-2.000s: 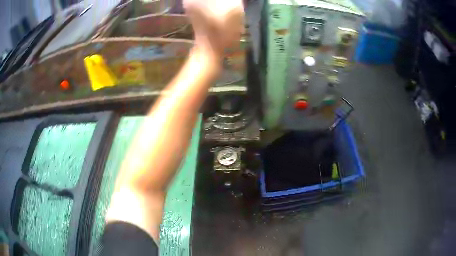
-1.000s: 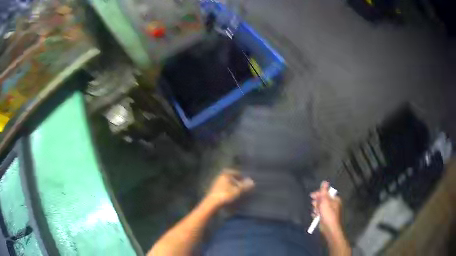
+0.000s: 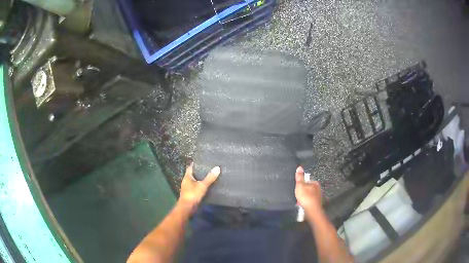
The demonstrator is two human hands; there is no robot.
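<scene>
A dark grey panel bundle (image 3: 252,97) with rounded corners lies low in front of me, cinched across its middle by a dark strap (image 3: 241,132). A small strap loop (image 3: 318,121) sticks out at its right side. My left hand (image 3: 195,186) grips the bundle's near left edge, thumb on top. My right hand (image 3: 309,195) is at the near right edge and holds a white marker (image 3: 301,212) against the palm, thumb on the bundle. What supports the bundle is hidden. No writing can be made out on it.
A blue crate (image 3: 190,38) with black contents stands beyond the bundle. Green press parts (image 3: 20,169) and a green plate (image 3: 115,205) are at left. Black die frames (image 3: 362,120) lie on the floor at right, near pale strapped bundles (image 3: 378,226) and a wooden table edge (image 3: 445,221).
The view has swung from the press and control box down to the floor and bundle. My hands have moved onto the bundle's near edges; the marker stays in my right hand.
</scene>
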